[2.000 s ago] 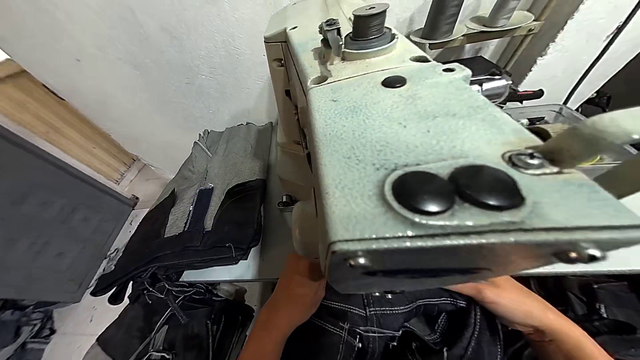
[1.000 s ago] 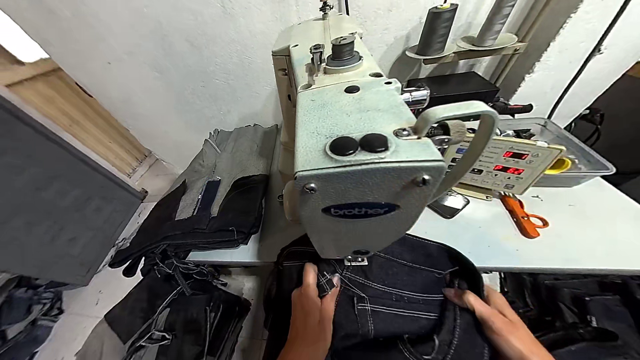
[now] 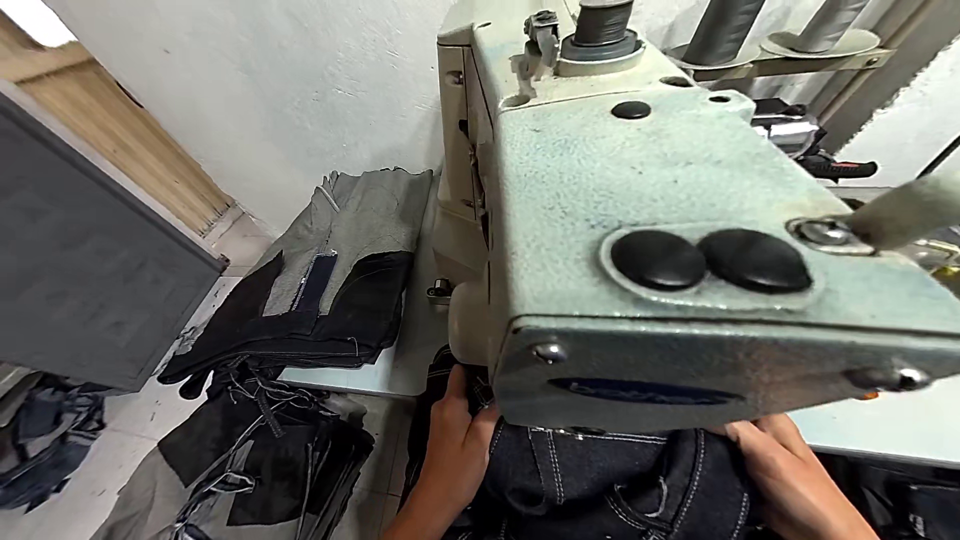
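A dark denim garment with pale stitching (image 3: 600, 480) lies under the head of an industrial sewing machine (image 3: 675, 180). My left hand (image 3: 454, 442) grips its waist area with thumb and fingers, just left of the machine head's lower corner. On the other side, my right hand (image 3: 787, 457) holds the garment's right edge, its fingertips partly hidden beneath the machine head. The needle and presser foot are mostly hidden by the machine head.
A stack of grey and black denim pieces (image 3: 337, 232) lies left of the machine. Below it hangs another denim bundle with loose threads (image 3: 277, 457). Thread cones (image 3: 724, 30) stand behind the machine. A grey panel (image 3: 82, 247) is at far left.
The view has moved much closer to the machine, which now covers the control panel and most of the orange snips seen one second ago. Both hands stay on the garment.
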